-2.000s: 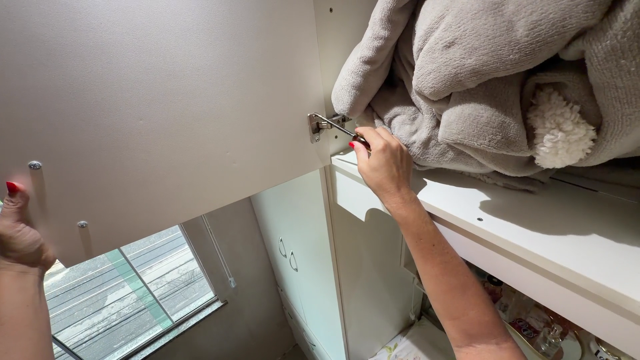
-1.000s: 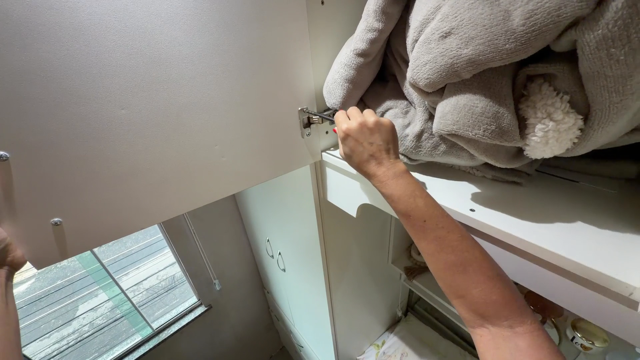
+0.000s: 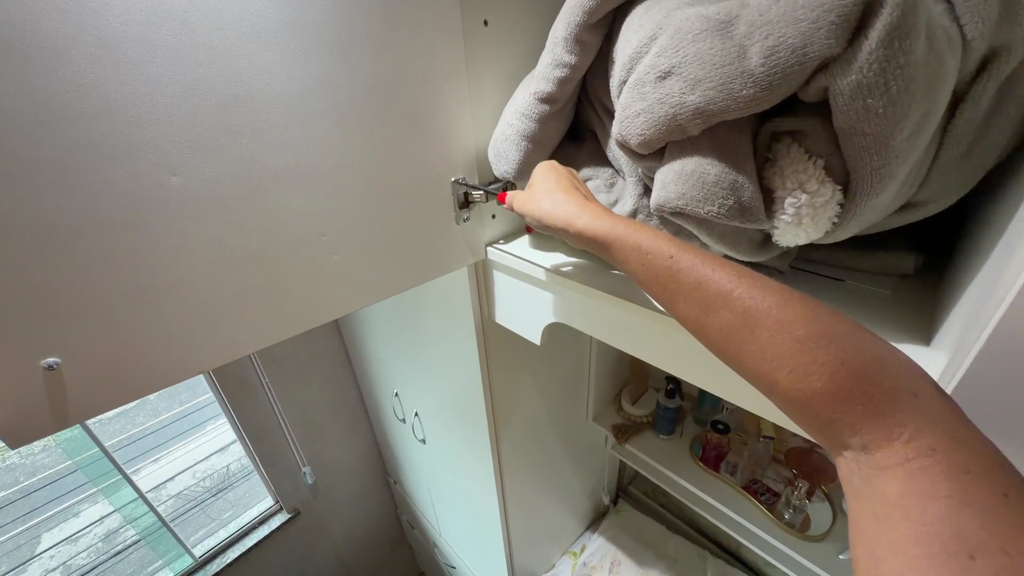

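My right hand (image 3: 552, 204), with red nails, is closed around a thin metal tool, probably a screwdriver, whose shaft (image 3: 480, 189) reaches the metal cabinet hinge (image 3: 462, 202). Most of the tool's handle is hidden in the fingers, and its tip type cannot be told. The hinge joins the raised white cabinet door (image 3: 240, 160) to the cabinet's side panel (image 3: 480, 88). A folded grey plush blanket or robe (image 3: 704, 104) with a white pompom (image 3: 802, 192) lies just behind the hand. My left hand is out of view.
Under the hand runs the white cabinet shelf edge (image 3: 608, 296). Lower right, a shelf (image 3: 680, 472) holds bottles and a gold-rimmed mirror tray (image 3: 760, 512). A tall wardrobe (image 3: 424, 360), a window (image 3: 160, 464) and a blind cord (image 3: 280, 416) are at lower left. A screw-like fitting (image 3: 51, 364) sits on the door.
My left hand, seen at the door's left side two seconds ago, has gone out of view. My right hand stays at the hinge with the tool, its grip turned somewhat.
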